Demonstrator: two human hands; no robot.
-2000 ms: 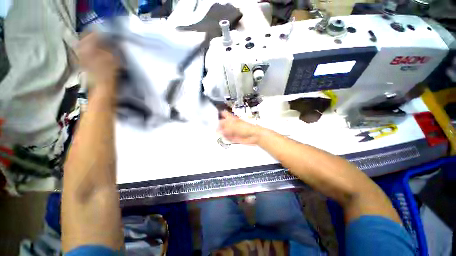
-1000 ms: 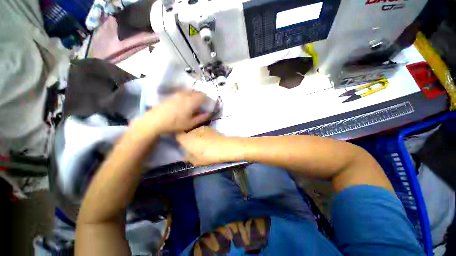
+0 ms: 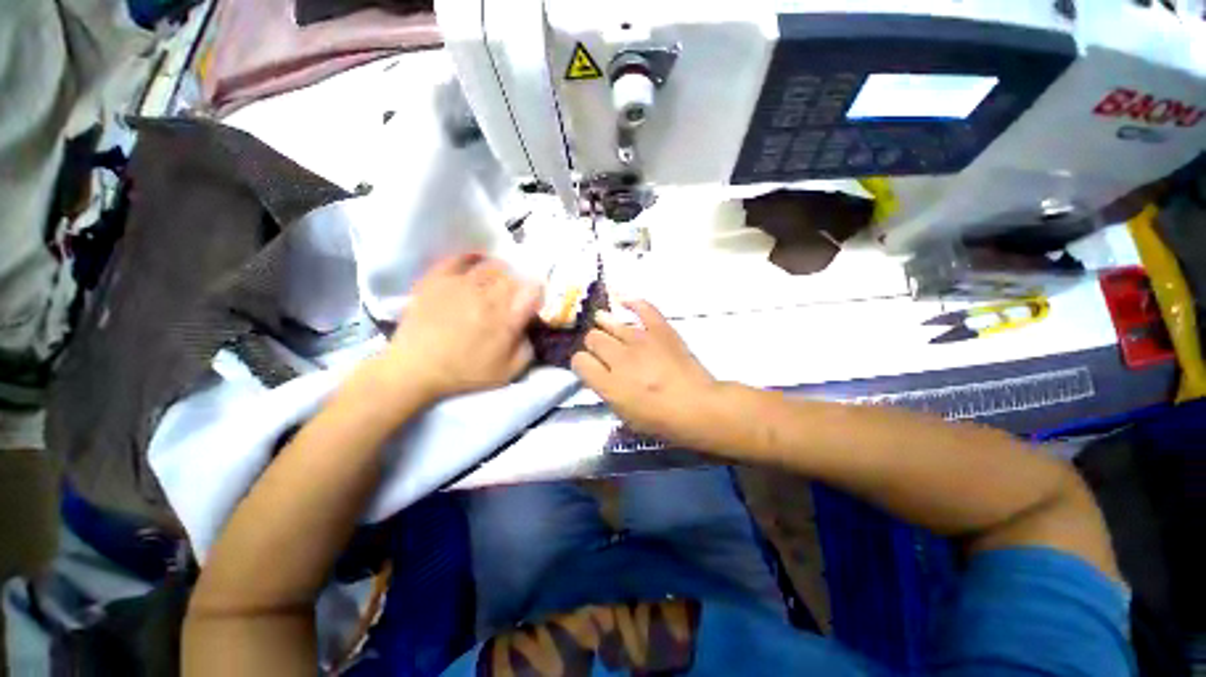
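Observation:
A white and pale blue-grey garment body (image 3: 437, 430) lies left of and in front of the needle, over the table's front edge. Its grey-brown textured panel (image 3: 172, 304) is bunched at the left. My left hand (image 3: 463, 324) presses on the cloth beside a small dark piece (image 3: 562, 347) with an orange-patterned bit (image 3: 566, 307). My right hand (image 3: 644, 370) holds the right edge of the dark piece with its fingertips, just in front of the presser foot and needle (image 3: 595, 218). Whether the piece is under the foot is unclear.
The white sewing machine (image 3: 701, 79) stands behind. Dark cut pieces (image 3: 804, 228), yellow-handled snips (image 3: 992, 319) and a red container (image 3: 1135, 318) lie to the right. A ruler strip (image 3: 979, 402) runs along the front edge. Pink cloth (image 3: 311, 53) lies at the back left.
My hands were crossed close together and are now apart on either side of the dark piece. The garment has been spread flatter. The view has shifted.

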